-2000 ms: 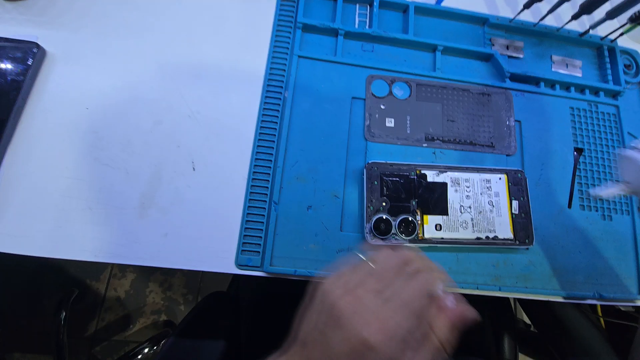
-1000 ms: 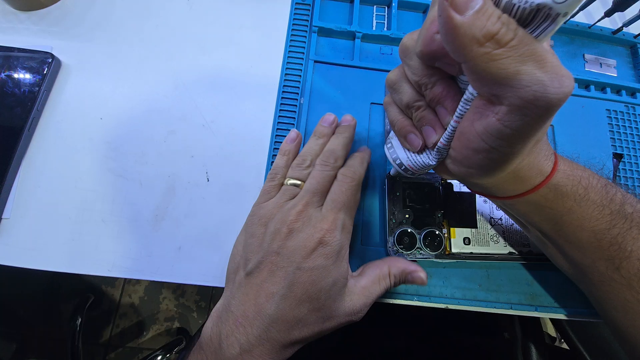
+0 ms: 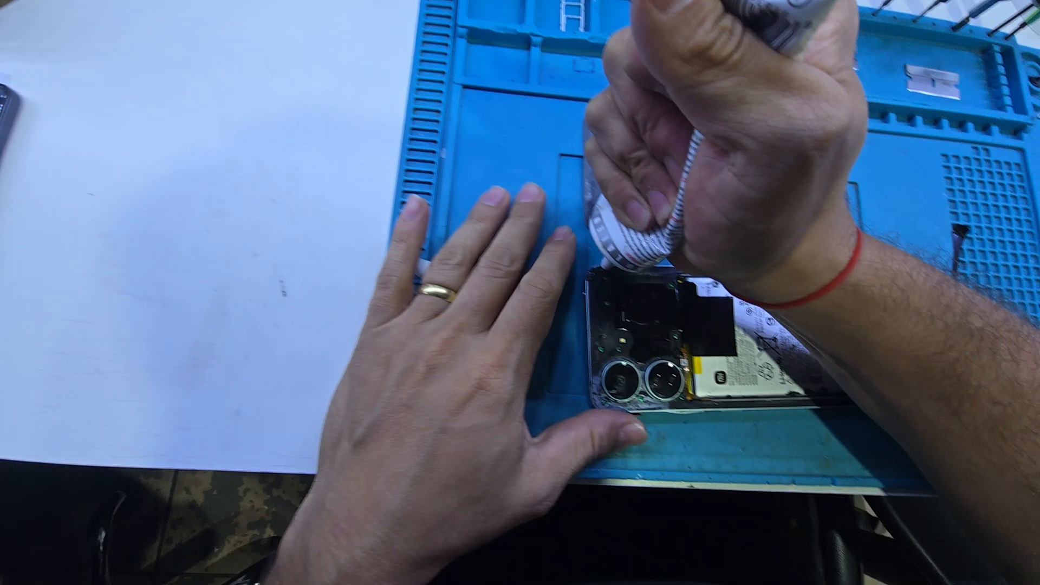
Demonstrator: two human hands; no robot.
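Note:
My right hand (image 3: 731, 146) grips a white glue-type tube (image 3: 630, 240), upside down, its nozzle end at the upper left corner of an opened smartphone (image 3: 642, 317). The phone lies on the blue silicone mat with its two camera lenses and its battery (image 3: 731, 374) exposed; my right wrist and forearm cover part of it. My left hand (image 3: 455, 349) lies palm down with fingers spread, left of the phone, its thumb near the lower left corner. The phone's back cover is mostly hidden behind my right hand.
The blue silicone repair mat (image 3: 496, 146) has raised compartments along its top. A metal blade (image 3: 932, 82) lies in one, and a black brush (image 3: 959, 244) is at the right. Screwdrivers stand at the top right. Another phone (image 3: 6, 114) is at the left edge of the white table (image 3: 203, 244).
Two seconds ago the phone and its separate cover lay uncovered, with one blurred hand below. By one second ago both hands were over the mat, the right one gripping the tube; they have hardly moved since.

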